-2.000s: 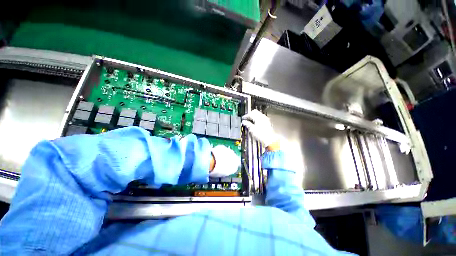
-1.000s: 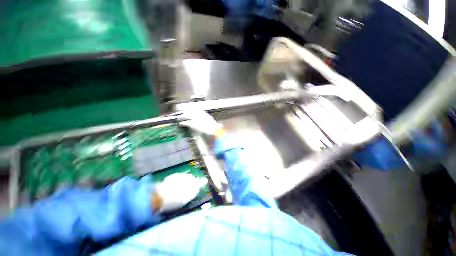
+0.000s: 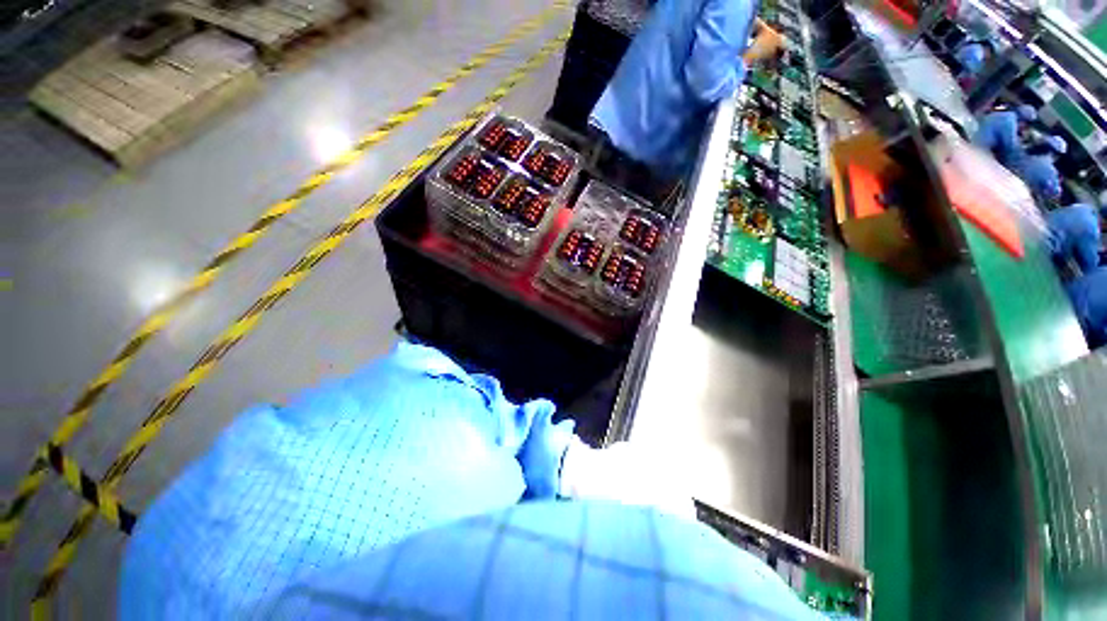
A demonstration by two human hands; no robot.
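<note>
My left hand (image 3: 625,473), in a white glove, is low in the middle at the near conveyor rail. It is washed out by glare, and its fingers cannot be made out. The corner of a framed circuit board (image 3: 828,592) shows at the bottom right edge. Other green circuit boards (image 3: 771,200) with grey blocks and copper coils lie further up the line. My right hand is out of the picture.
Clear trays of striped coils (image 3: 504,182) sit on a black bin (image 3: 486,309) beside the near rail (image 3: 668,328). A person in blue (image 3: 680,79) stands upstream. A cardboard box (image 3: 876,200) is on the green shelf bench (image 3: 917,485).
The view has swung left, from the framed board to the upstream line and floor. My right hand has left the picture. My left hand is now at the near rail.
</note>
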